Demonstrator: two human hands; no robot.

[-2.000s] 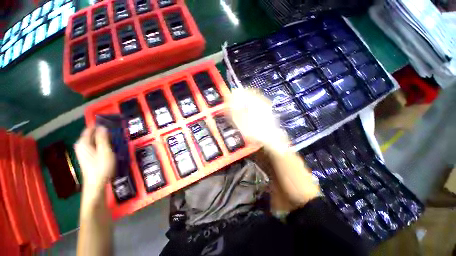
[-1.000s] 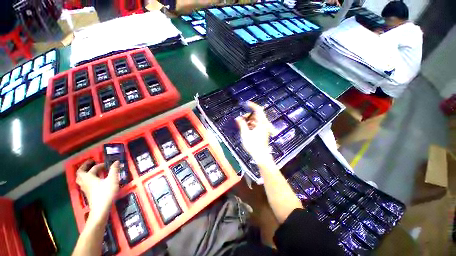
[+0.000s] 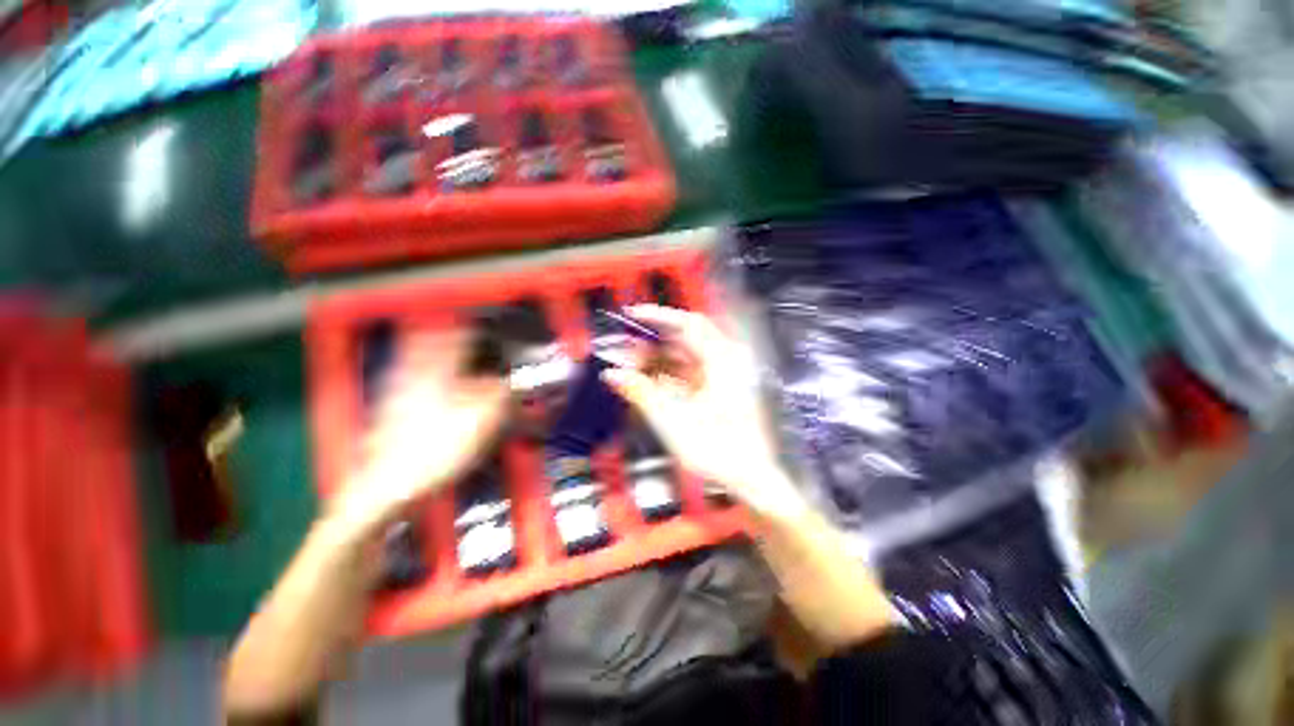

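The frame is blurred. A red foam tray (image 3: 341, 312) holds dark handsets in two rows of pockets. My left hand (image 3: 433, 419) is over the tray's left part, its fingertips at a dark handset (image 3: 525, 355) with a pale patch, which it appears to hold above the tray. My right hand (image 3: 688, 383) is over the tray's right part, thumb and finger on a thin dark blue back cover (image 3: 589, 411). The cover is beside the handset, between my hands; whether they touch cannot be told.
A second red foam tray (image 3: 468, 231) of handsets lies beyond. The blister tray of covers (image 3: 937, 355) is at the right, crinkled black sheets (image 3: 993, 603) below it. Red foam layers (image 3: 64, 496) and a dark reddish slab (image 3: 199, 461) are at the left. Grey cloth (image 3: 639, 624) is at my lap.
My right hand has moved left from the blister tray to over the foam tray, now with a cover. My left hand has brought the handset toward it. The view has shifted.
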